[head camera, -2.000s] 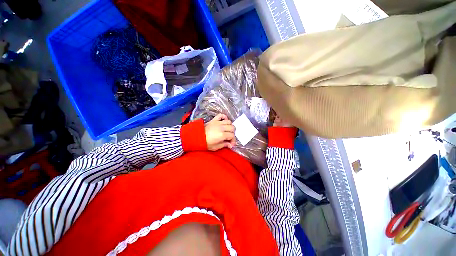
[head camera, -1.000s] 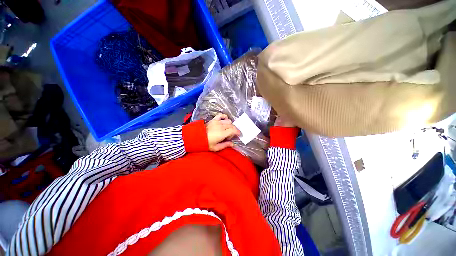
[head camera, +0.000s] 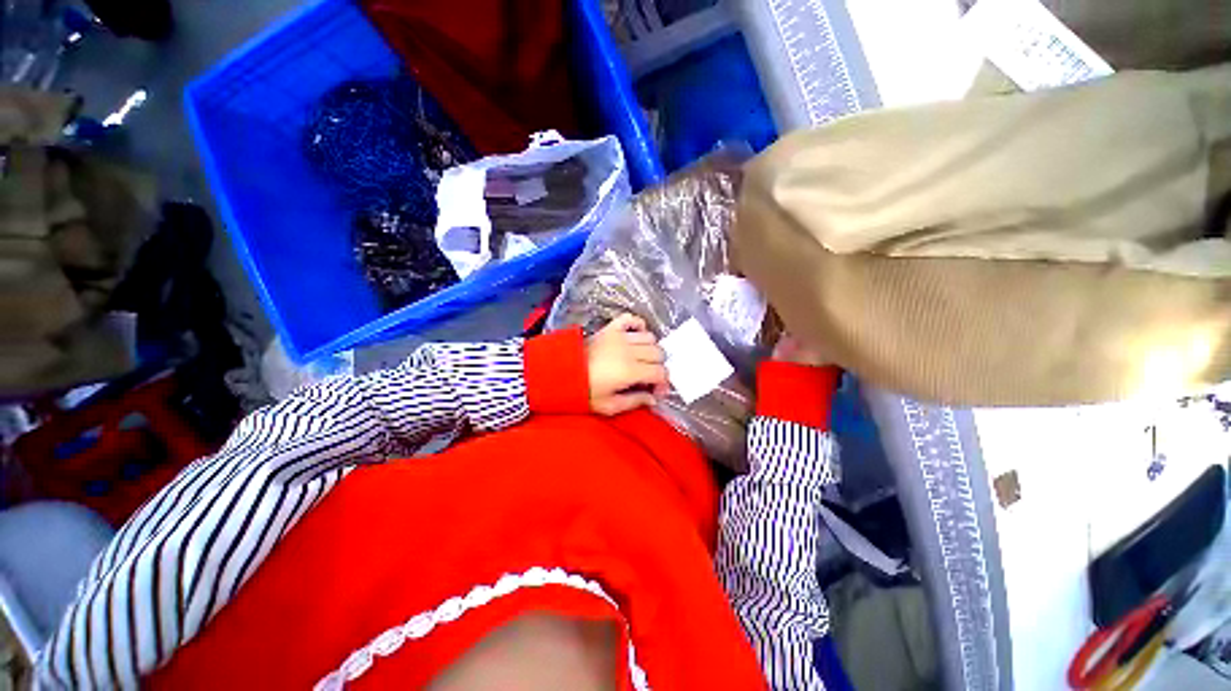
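A clear crinkled poly bag (head camera: 628, 263) with brown contents lies in the lap, with a white square label (head camera: 697, 361) on it. My left hand (head camera: 626, 365) is curled on the bag's near edge, just left of the label. My right hand (head camera: 799, 352) is at the bag's right side, mostly hidden under the overhanging garment; its fingers and anything in them cannot be made out. The tan garment piece (head camera: 972, 176) lies heaped on the table, its ribbed brownish side hanging over the table edge.
A blue bin (head camera: 257, 257) stands at the upper left with a white carrier bag (head camera: 463, 223), dark red cloth (head camera: 479, 54) and dark tangled items. The white table (head camera: 1046, 473) has a ruler edge, a black phone (head camera: 1158, 543) and red-and-orange-handled scissors (head camera: 1123, 643). Khaki cloth (head camera: 61, 257) is heaped far left.
The whole view has shifted, so everything appears further right and slightly lower. Both hands stay in nearly the same place on the bag. The garment has not visibly moved on the table.
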